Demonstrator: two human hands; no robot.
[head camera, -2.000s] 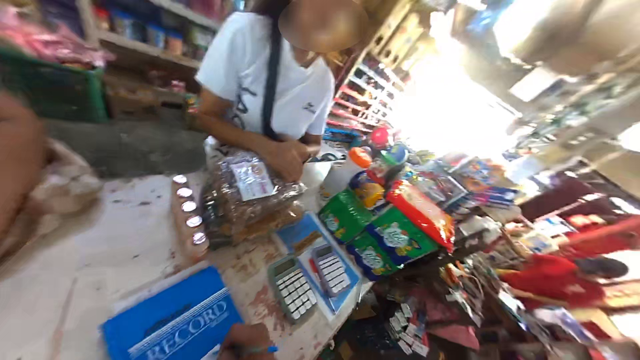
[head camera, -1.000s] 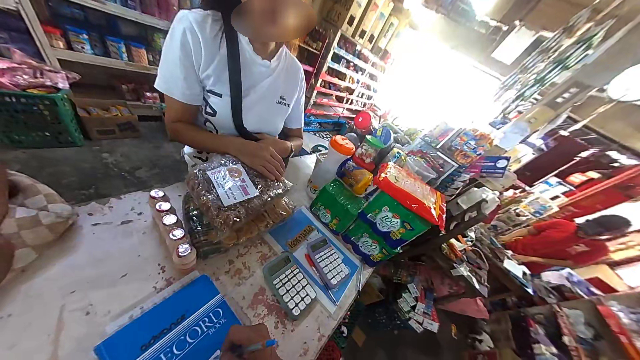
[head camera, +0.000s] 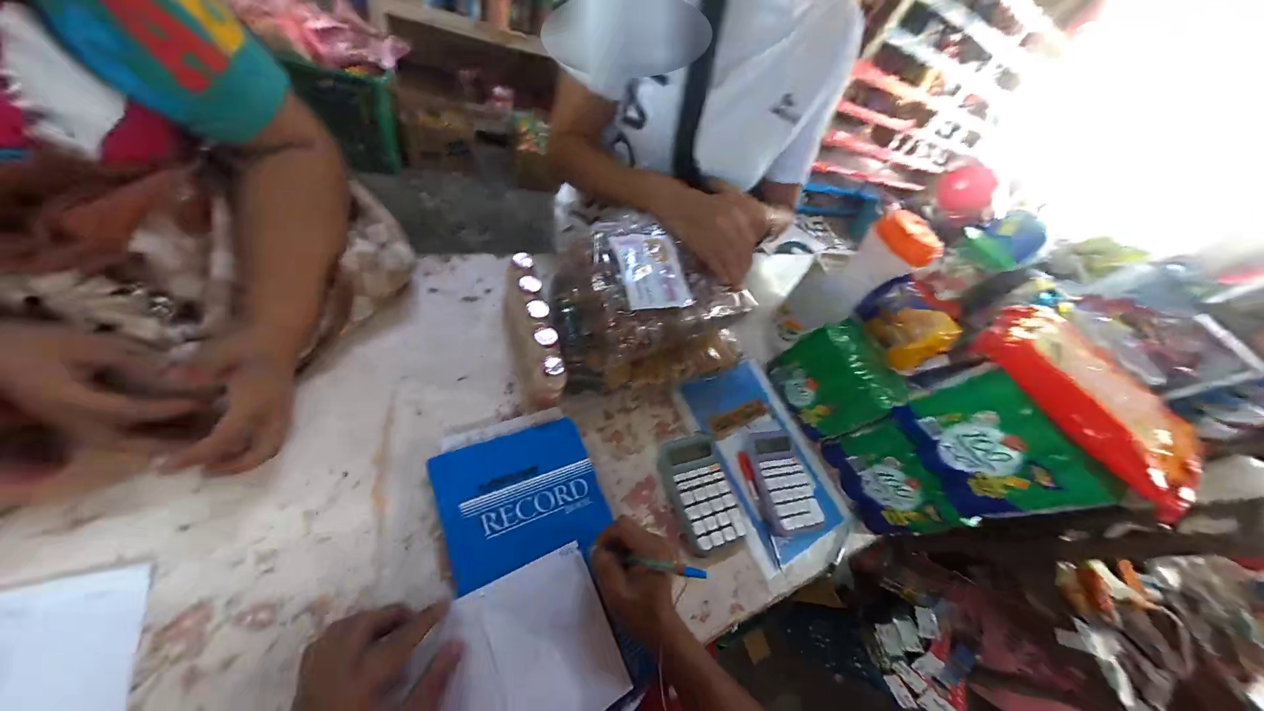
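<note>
My left hand (head camera: 380, 657) rests at the left edge of a white paper pad (head camera: 533, 637), fingers spread and slightly blurred. The pad lies over the lower part of a blue record book (head camera: 523, 499). At its right side, my right hand (head camera: 632, 578) grips a pen with a blue end (head camera: 681, 570). Two calculators, one grey-green (head camera: 703, 494) and one lighter (head camera: 787, 484), lie to the right, the second on a blue booklet (head camera: 726, 395) with a red pen (head camera: 748, 474).
A row of small capped bottles (head camera: 533, 331) stands beside clear-wrapped packs (head camera: 642, 286). A person in white (head camera: 731, 99) leans there. Another person's hands (head camera: 237, 415) are at left. Green packs (head camera: 987, 444) line the right edge; a white sheet (head camera: 74, 637) lies lower left.
The view has swung left. My left hand and the white pad over the record book now show. The person at left has come much further into view.
</note>
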